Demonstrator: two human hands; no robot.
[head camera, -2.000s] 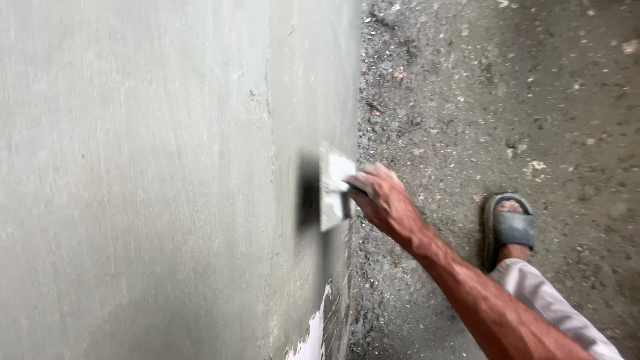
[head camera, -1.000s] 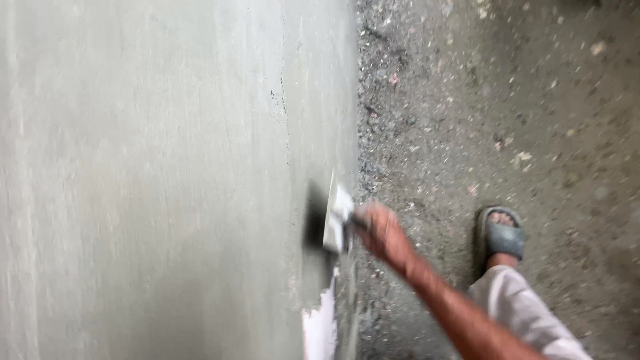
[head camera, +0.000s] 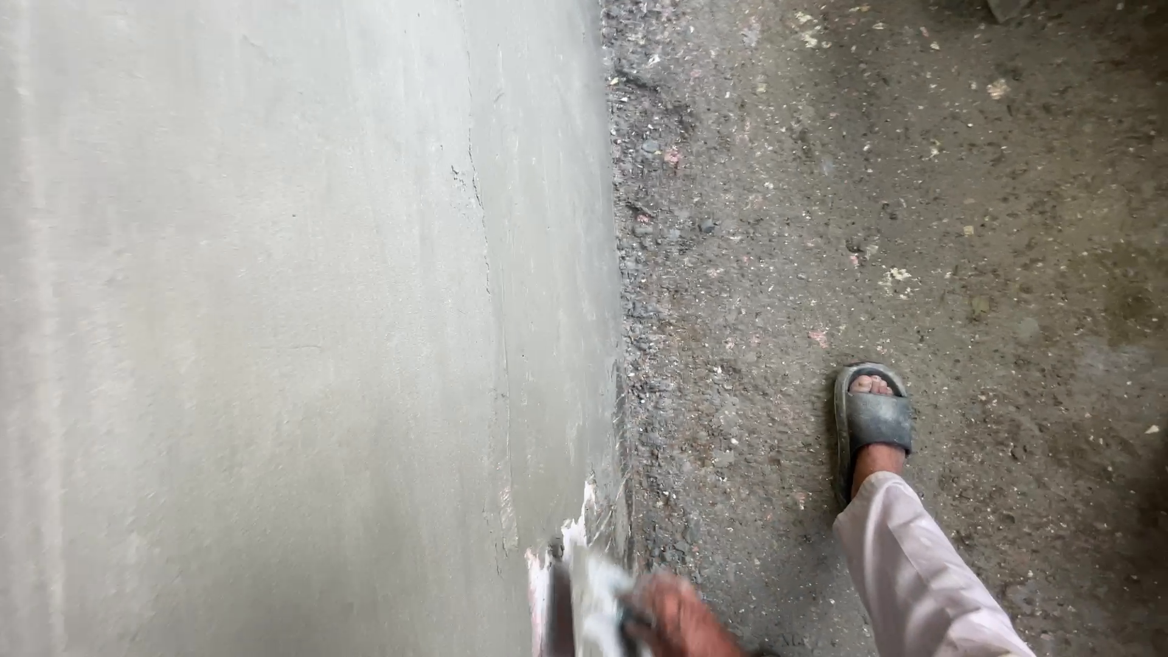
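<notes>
At the bottom of the head view, my right hand is blurred and closed around the dark handle of a plastering trowel. The trowel's pale, smeared blade is at the lower edge of a grey plastered wall, with a dark shadow along its left side. Beside and above the blade, a ragged pinkish-white patch shows in the grey coat. A thin vertical crack runs through the plaster higher up. My left hand is out of view.
Rough concrete floor with grit and pale specks lies right of the wall. Loose rubble lines the wall's base. A foot in a grey slide sandal and a light trouser leg are at the right.
My right hand and the trowel have moved down the view along the wall's lower edge, to the bottom of the frame. The forearm, seen before, is now mostly out of view.
</notes>
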